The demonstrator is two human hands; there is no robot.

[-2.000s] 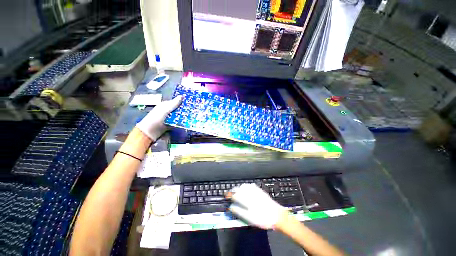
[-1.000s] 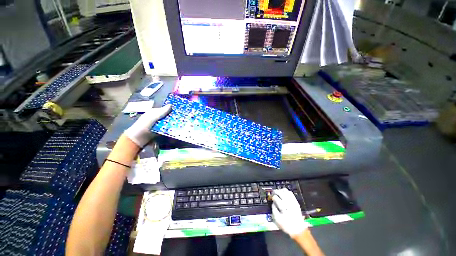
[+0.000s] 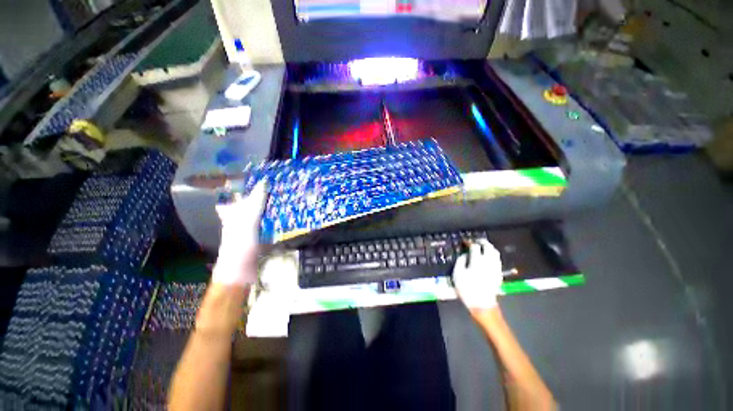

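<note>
A blue PCB panel [image 3: 354, 186] is held tilted over the machine's front edge, its right end higher than its left; it is blurred. My left hand [image 3: 243, 229], in a white glove, grips the panel's left end. My right hand [image 3: 478, 274], in a white glove, rests at the right end of the black keyboard [image 3: 366, 257]. Its fingertips are on or just over the keys, and something small and dark shows at them, too unclear to name. The AOI machine's opening [image 3: 337, 120] behind the panel is lit white, red and blue.
Stacks of PCB panels [image 3: 60, 321] stand at the left. A mouse [image 3: 550, 243] lies right of the keyboard. A white handheld device [image 3: 243, 85] and a white label [image 3: 227, 119] lie on the machine's left top. A red emergency stop button [image 3: 556, 94] is on its right top. The monitor [image 3: 386, 36] is above.
The panel has turned so its right end is raised, and it is nearer the keyboard. My right hand has moved from mid-keyboard to its right end. The light bar inside the machine has shifted.
</note>
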